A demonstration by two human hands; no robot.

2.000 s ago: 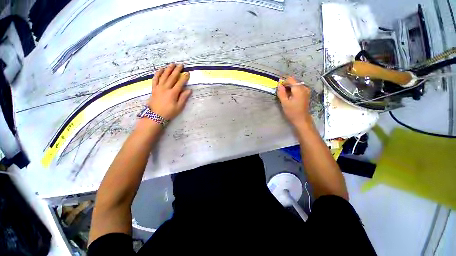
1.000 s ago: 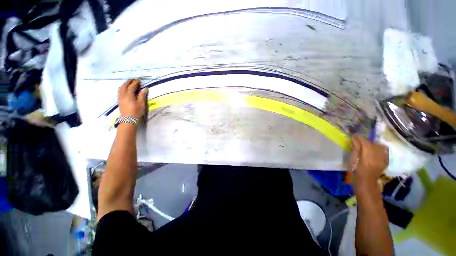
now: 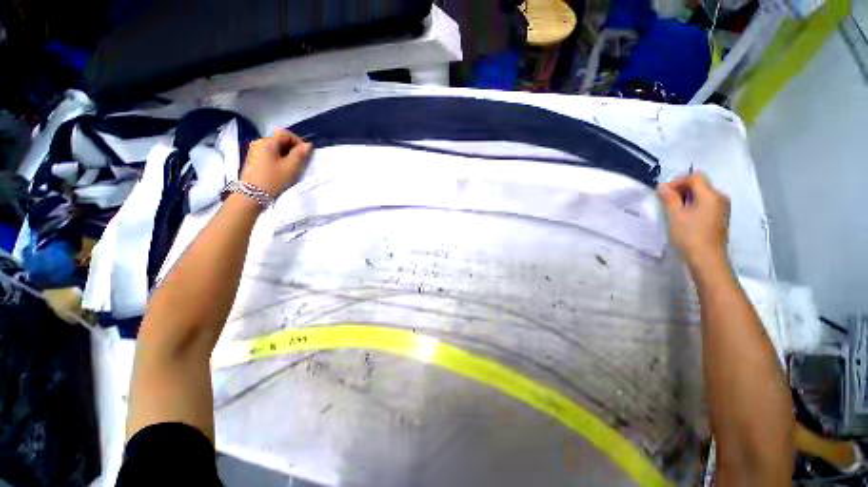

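Observation:
A dark navy curved waistband piece (image 3: 476,124) spans the far side of the table, with a pale strip showing along its lower edge. My left hand (image 3: 274,165) pinches its left end. My right hand (image 3: 700,214) is closed at its right end; a small dark tip shows at the fingers, but I cannot tell if it is a pen. The yellow curved template (image 3: 495,376) lies alone on the near part of the table, its right end running to the bottom edge of the picture.
The pale table (image 3: 419,252) bears thin drawn curves and a nested arc (image 3: 476,211). Dark and white cloth bundles (image 3: 124,176) lie at left, with a black bag (image 3: 48,352) below. A brown handle (image 3: 826,445) shows at lower right. A round wooden top (image 3: 548,21) stands beyond.
Both hands have left the template and moved to the far side of the table with the dark piece. The template lies free near the front. The view has tilted up.

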